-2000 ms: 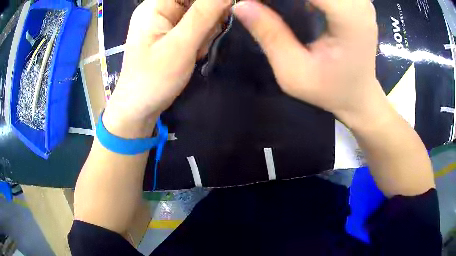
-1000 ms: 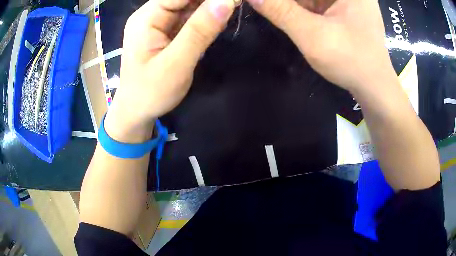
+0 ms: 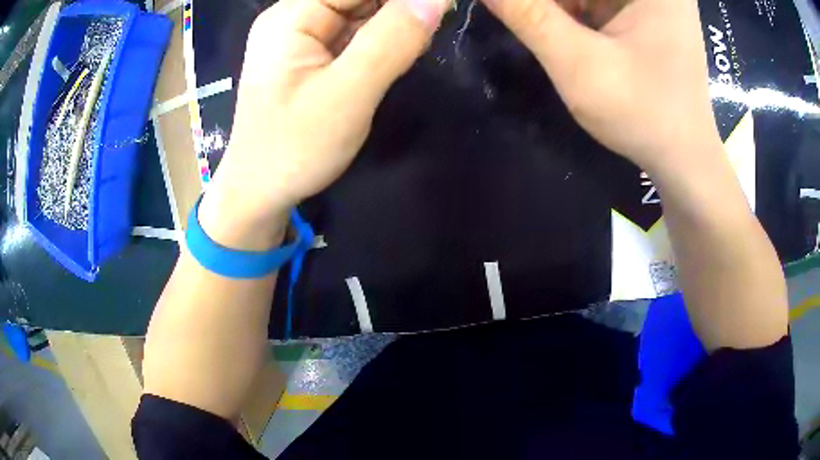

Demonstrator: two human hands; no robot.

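My left hand (image 3: 310, 108) and my right hand (image 3: 620, 76) are close together at the top edge of the head view, which cuts off part of their fingers. A thin, pale strand (image 3: 465, 27), maybe fine wire, hangs down between the fingertips. The thumb and finger of each hand are pinched close, but what they hold is mostly cut off by the edge. I cannot tell which hand grips the strand. A blue strap (image 3: 236, 259) with a thin cord is around my left wrist.
A blue bin (image 3: 126, 153) at the left holds silvery small parts, a pale stick (image 3: 83, 135) and a dark slim tool. A glossy black printed mat (image 3: 467, 198) with whitish tape strips (image 3: 495, 290) lies under the hands. Something blue (image 3: 664, 368) is below the right forearm.
A darker, thicker strand seen two seconds ago between the hands no longer shows; a fine pale one hangs there. The right hand has moved closer to upright and both hands sit slightly further right.
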